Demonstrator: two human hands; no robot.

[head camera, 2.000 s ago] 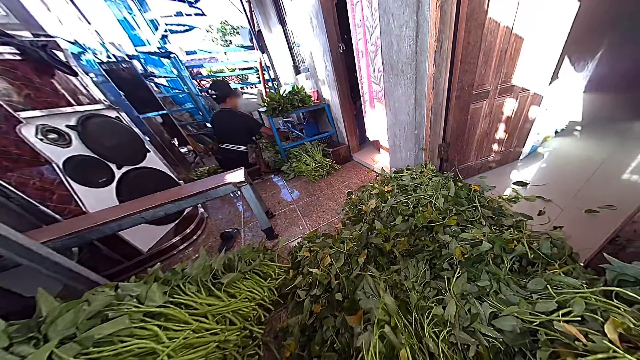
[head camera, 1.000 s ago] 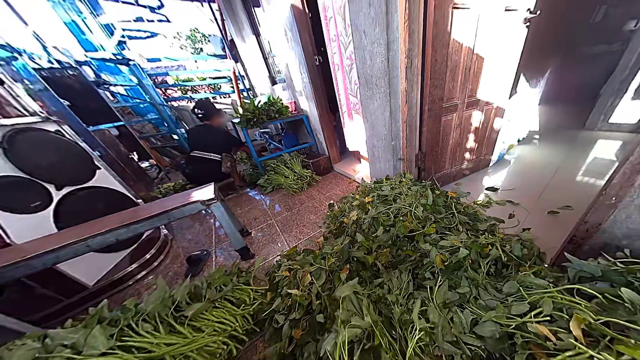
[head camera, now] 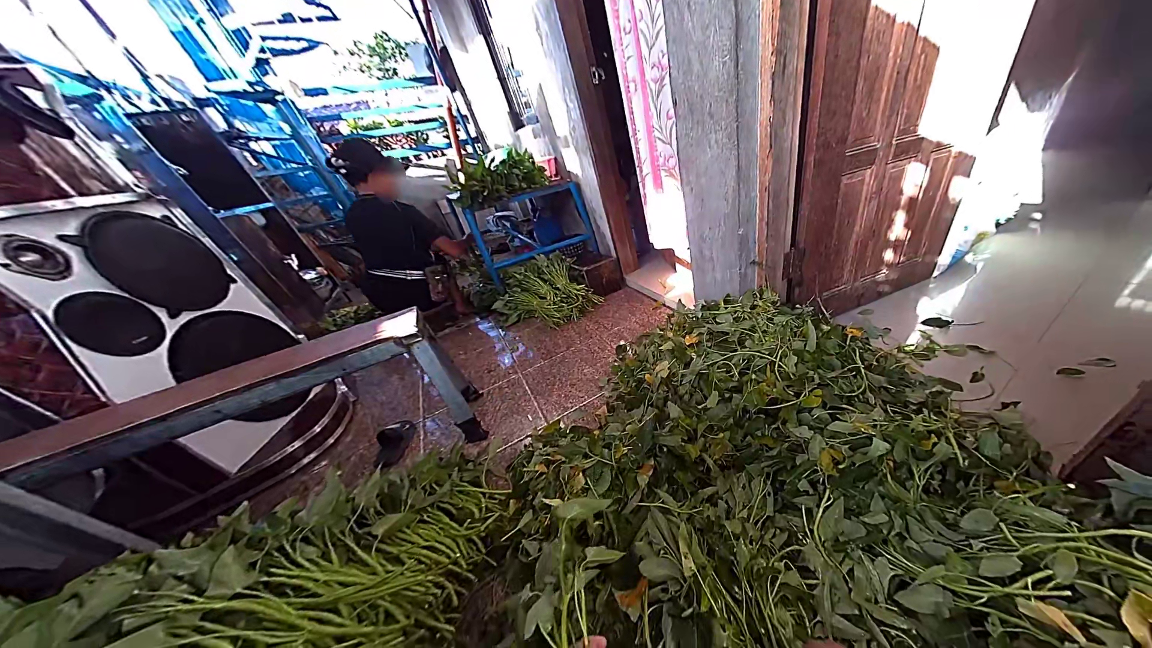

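Only a fingertip of my left hand (head camera: 595, 642) shows at the bottom edge, against the leafy green stems. A small bit of skin farther right, likely my right hand (head camera: 823, 643), also touches the bottom edge. Whether either hand holds a stem is hidden. A large loose heap of leafy greens (head camera: 774, 450), with some yellowed leaves, spreads before me. To its left lie greens with their pale stems side by side (head camera: 360, 567).
A wood-topped metal bench (head camera: 225, 378) stands at left, by a large loudspeaker (head camera: 153, 306). Beyond, a co-worker (head camera: 391, 234) is low down beside a blue metal rack (head camera: 531, 252) with greens on and below it. A wooden door (head camera: 873, 153) stands at right.
Fingertips have come into view at the bottom edge, where none show in the earlier frames. The view has shifted somewhat.
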